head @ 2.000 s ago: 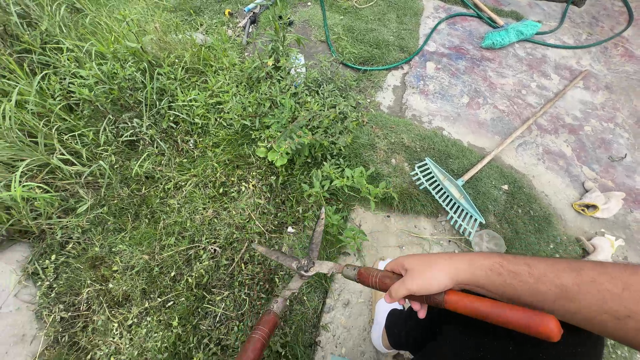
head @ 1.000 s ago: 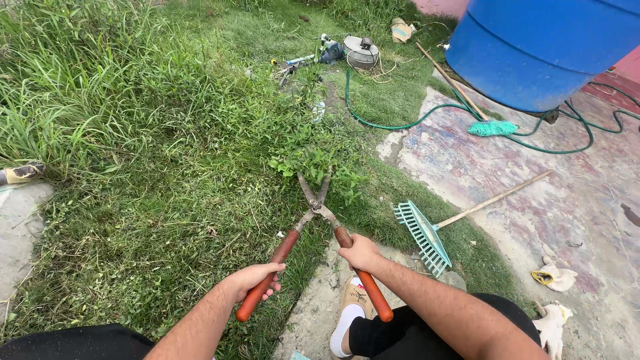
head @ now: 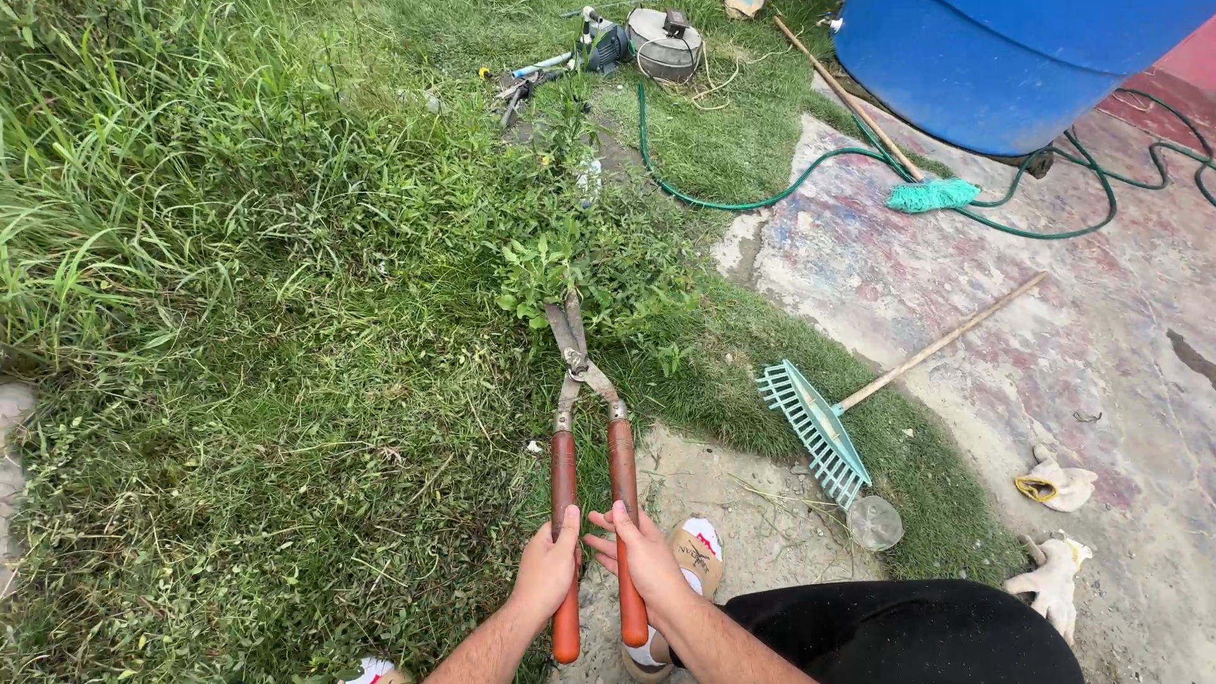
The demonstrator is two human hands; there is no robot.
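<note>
A pair of hedge shears (head: 577,364) with red-orange wooden handles points away from me, its blades nearly together at the base of a leafy weed clump (head: 541,271). My left hand (head: 551,567) is wrapped around the left handle. Around the right handle is my right hand (head: 638,553), its thumb along the top and some fingers partly extended. The blade tips are partly hidden among the leaves.
A teal rake (head: 807,427) lies to the right by a clear plastic piece (head: 874,522). Work gloves (head: 1056,482), a green hose (head: 722,204), a teal mop (head: 933,195), a pump (head: 604,46) and a blue tank (head: 978,66) are farther right or back.
Two seconds ago only my right hand was visible, on one handle, with the blades wide apart. Both hands now hold the handles, which have come together, and the blades have closed.
</note>
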